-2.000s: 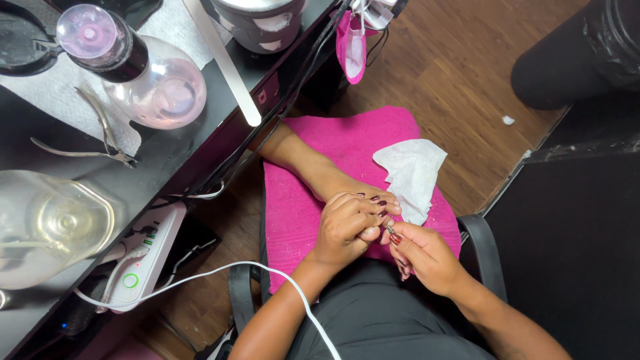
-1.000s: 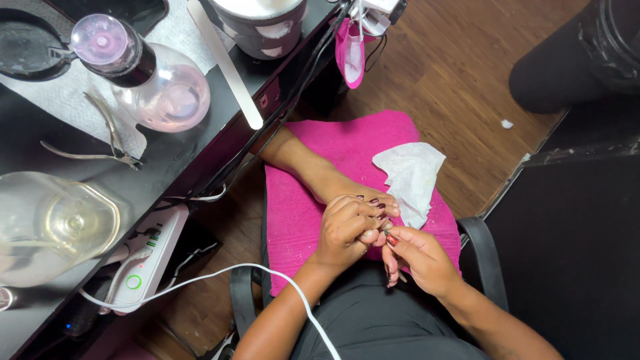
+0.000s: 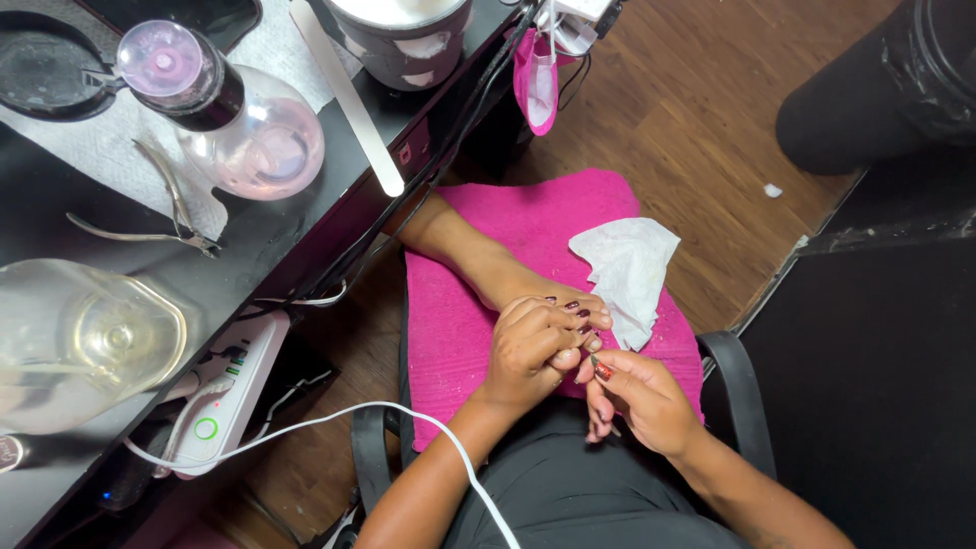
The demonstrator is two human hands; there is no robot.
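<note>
Another person's bare foot (image 3: 488, 267) rests on a pink towel (image 3: 450, 381) over my lap. My left hand (image 3: 530, 347) is closed around the front of the foot, its fingers on the toes. In my right hand (image 3: 640, 393), close beside the toes, is a thin metal tool (image 3: 595, 358), pinched between thumb and forefinger; its kind is unclear, since the fingers hide most of it. A white paper towel (image 3: 629, 267) lies crumpled on the pink towel, beyond the toes.
On the black table at left are cuticle nippers (image 3: 179, 221), a nail file (image 3: 347, 99), a pump bottle (image 3: 259, 145), a clear bottle (image 3: 91, 343) and a tub (image 3: 404, 46). A white cable (image 3: 381, 406) crosses above my left forearm. A black bin (image 3: 854, 99) stands upper right.
My right hand has shifted slightly at the toes and its lower fingers have changed their bend. My left hand keeps its hold on the foot.
</note>
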